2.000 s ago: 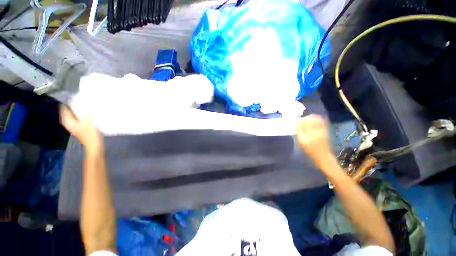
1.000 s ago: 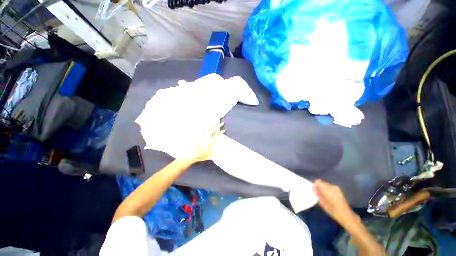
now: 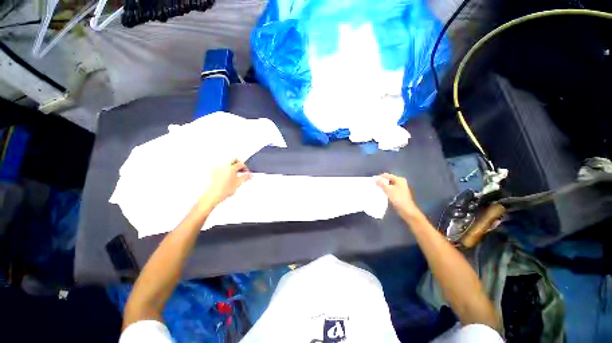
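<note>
A white garment point(image 3: 168, 167) lies spread on the grey padded ironing table point(image 3: 322, 241). Its long narrow part runs to the right across the table. My left hand point(image 3: 228, 179) grips the cloth where the narrow part meets the wider body. My right hand point(image 3: 394, 187) pinches the upper corner of the narrow part's right end. The cloth is overexposed, so its seams cannot be seen. The steam iron point(image 3: 463, 214), with a brown wooden handle, stands at the table's right edge, untouched.
A blue plastic bag point(image 3: 285, 60) with a white garment pile point(image 3: 355, 87) sits at the far edge. A blue block point(image 3: 213, 94) is left of it. A mobile phone point(image 3: 121, 256) lies at the left corner. A yellow hose point(image 3: 457, 87) curves above the iron. Pale hangers point(image 3: 43, 33) hang upper left.
The narrow part has gone from slanting down to the right to lying nearly level across the table. Both hands still hold it. The view has shifted to the right.
</note>
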